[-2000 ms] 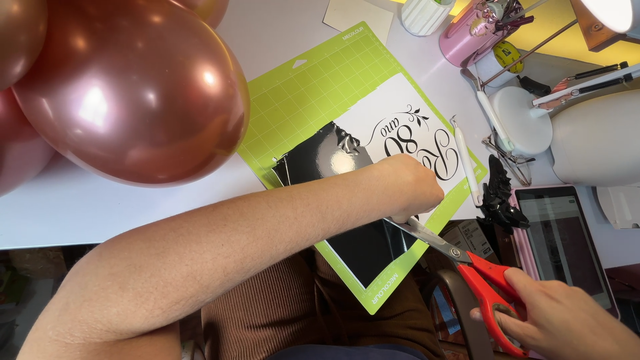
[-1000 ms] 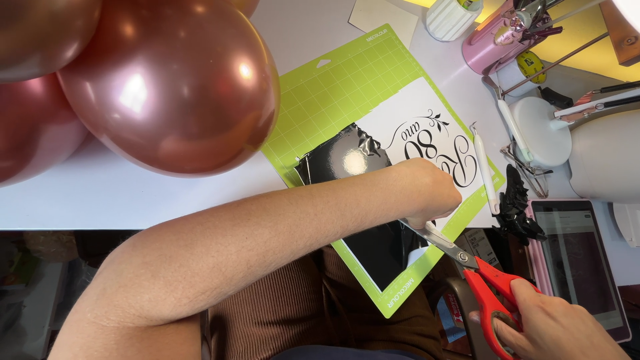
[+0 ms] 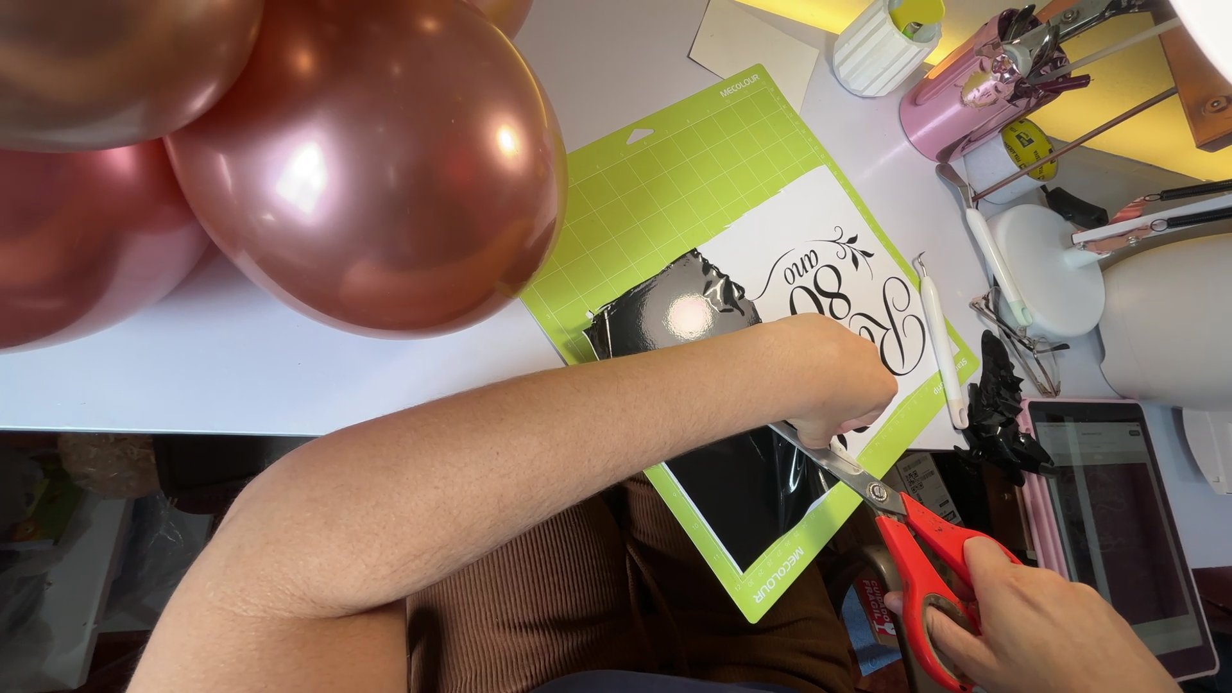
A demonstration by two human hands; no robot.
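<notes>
A green cutting mat lies on the table under a white sheet with black lettering and glossy black vinyl. The vinyl has a crumpled, ragged upper edge. My left hand is curled over the lettered sheet, at the vinyl's edge, and grips the vinyl there; its fingertips are mostly hidden. My left forearm crosses the mat and covers part of both sheets. In my right hand are red-handled scissors, their blades slightly apart against the vinyl, just below my left hand. The blade tips are hidden.
Metallic rose balloons crowd the upper left. A white-handled weeding hook, scrunched black vinyl scraps, eyeglasses and a tablet lie at the right. Behind them stand a pink tool cup and a white lamp base.
</notes>
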